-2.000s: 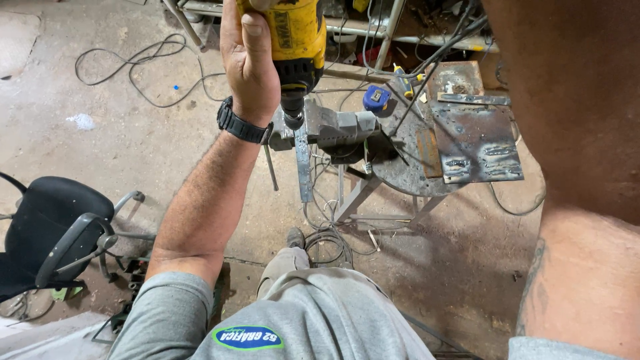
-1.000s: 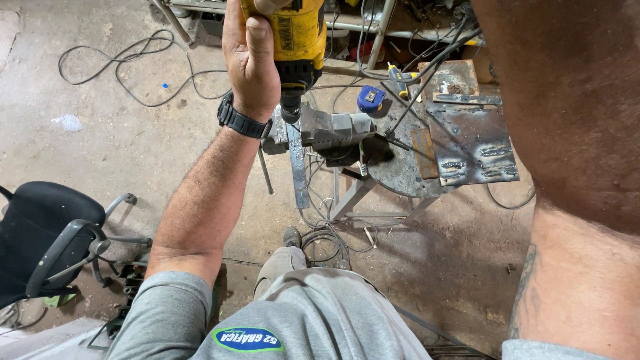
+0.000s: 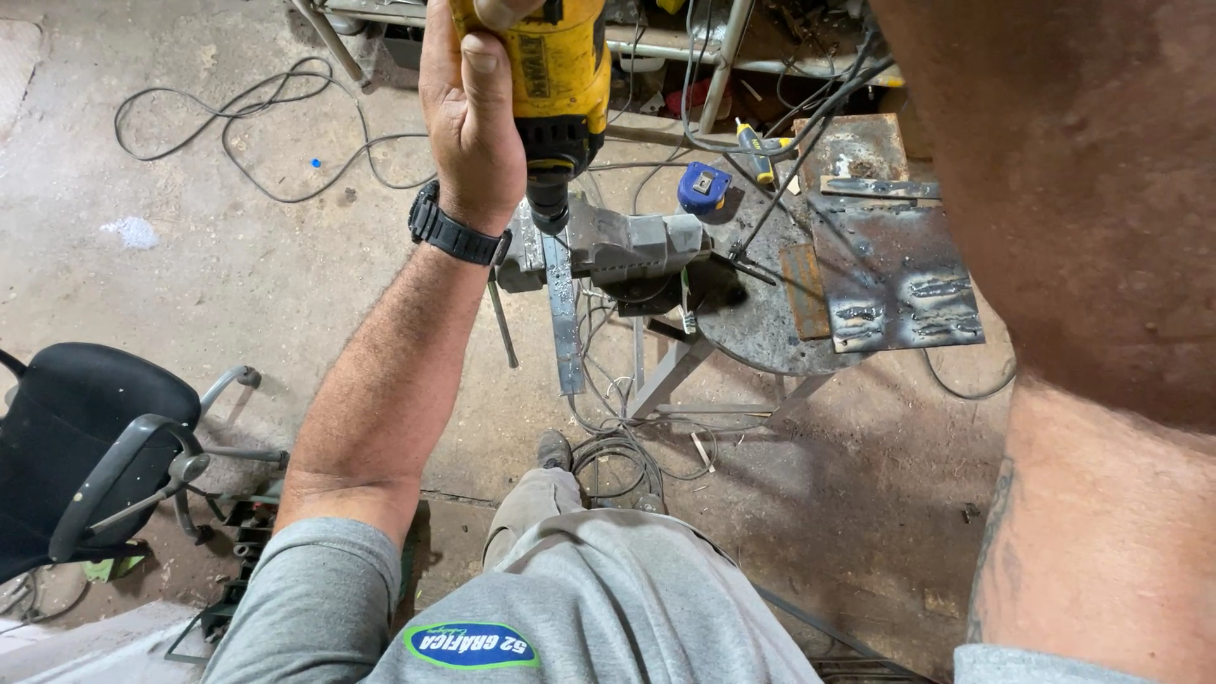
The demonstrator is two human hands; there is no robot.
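My left hand (image 3: 480, 123), with a black watch on its wrist, is against the side of a yellow DeWalt power drill (image 3: 560, 76), thumb along the body. Another fingertip crosses the drill at the top edge; which hand it belongs to is unclear. My right arm reaches up along the right side, and most or all of that hand is beyond the frame. The drill's black chuck (image 3: 549, 204) points down over a flat metal bar (image 3: 565, 328) held in a bench vise (image 3: 632, 242). Small metal chips lie on the bar. Where the bit meets it is hard to see.
A round metal stand (image 3: 755, 328) carries a blue tape measure (image 3: 704, 187), a yellow-and-grey hand tool (image 3: 755, 152), a rusty strip (image 3: 805, 293) and a plate with weld beads (image 3: 893, 247). Cables (image 3: 617, 456) coil on the floor near my foot. A black office chair (image 3: 90, 446) stands at left.
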